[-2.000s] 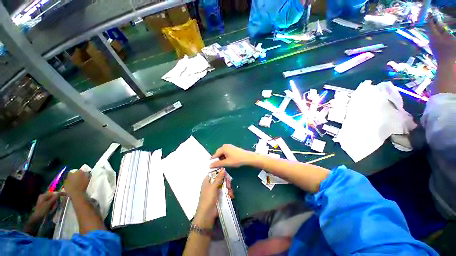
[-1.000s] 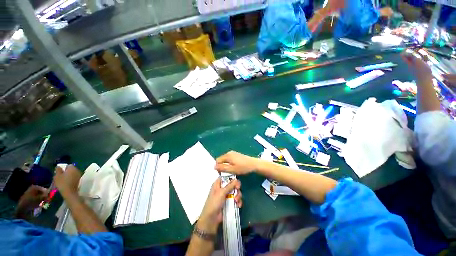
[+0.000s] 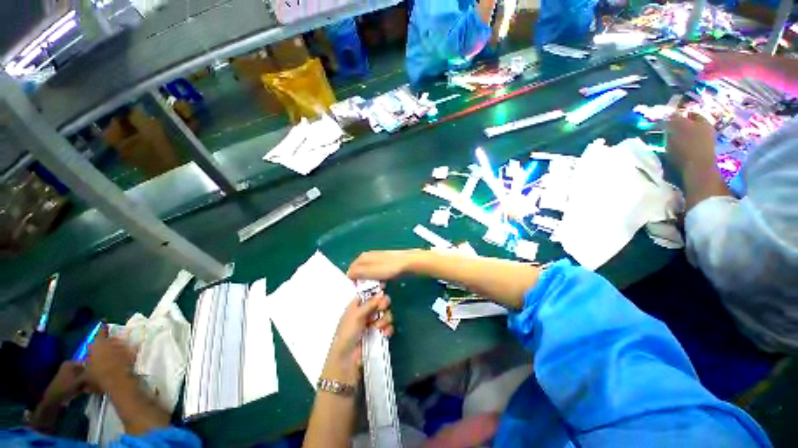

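My left hand (image 3: 360,325) is closed around a long white strip (image 3: 380,394), which runs down towards the bottom edge. My right hand (image 3: 378,265) is at the strip's upper end, fingers bent down onto it; what the fingertips hold is too small to tell. A white sheet (image 3: 308,306) lies flat on the green belt, just left of my hands. A stack of white strips (image 3: 216,350) lies left of the sheet. A tangled pile of glowing LED modules (image 3: 500,199) lies beyond my right forearm.
A crumpled white cloth (image 3: 605,206) lies right of the pile. A single strip (image 3: 280,214) lies farther across the belt (image 3: 376,188). A grey metal post (image 3: 114,201) rises at left. Other workers' hands are at the left (image 3: 109,363) and right (image 3: 693,144).
The view has shifted, so the scene sits further left. The strip in my left hand shows a flatter face than a second ago. Both hands stay together at its upper end.
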